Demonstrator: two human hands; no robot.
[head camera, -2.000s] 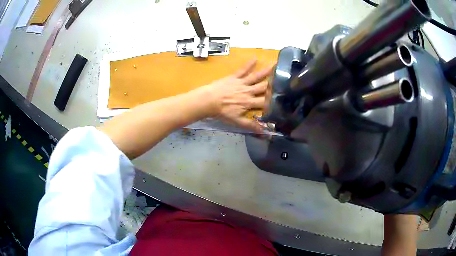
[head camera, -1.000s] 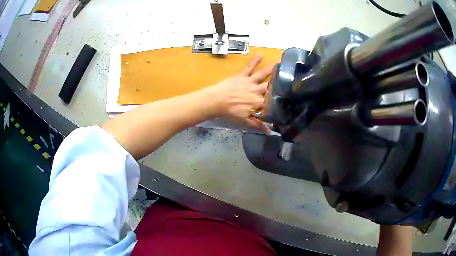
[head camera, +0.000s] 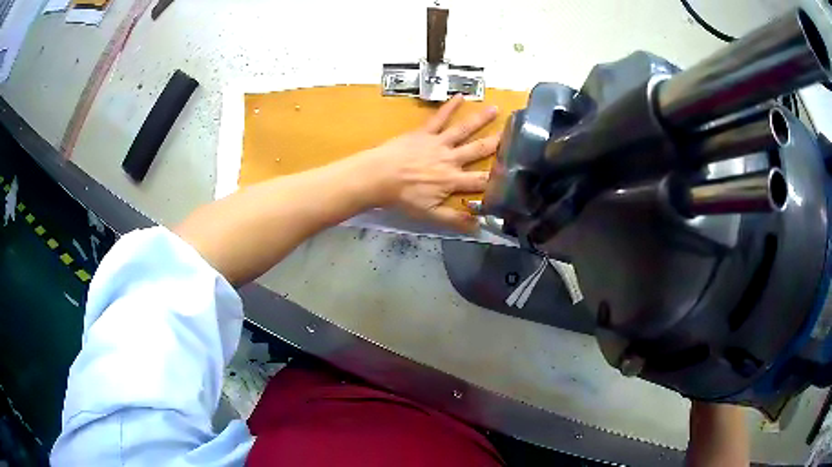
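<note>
My left hand (head camera: 438, 169) lies flat with fingers spread on the tan-orange template (head camera: 315, 137). White fabric plies (head camera: 228, 150) show along the template's left and near edges. The dark cutter (head camera: 675, 255) covers the template's right end, just beside my fingertips. Its grey base plate (head camera: 479, 274) shows below the plies, with white offcut strips (head camera: 529, 285) on it. A silver clamp (head camera: 433, 80) with an upright lever sits on the template's far edge. Of my right arm only the forearm (head camera: 719, 433) shows below the cutter; the hand is hidden behind it.
A black bar weight (head camera: 161, 126) lies left of the template. A pinkish measuring tape (head camera: 98, 80) runs along the table's left side. Another tan board (head camera: 88, 13) lies at the far left. A black cord (head camera: 707, 23) is behind the cutter. The riveted metal edge (head camera: 383, 358) borders the near side.
The template, plies, clamp and black bar have shifted right in view, towards the cutter. My left hand stays spread near the cutter. White strips now show on the base plate.
</note>
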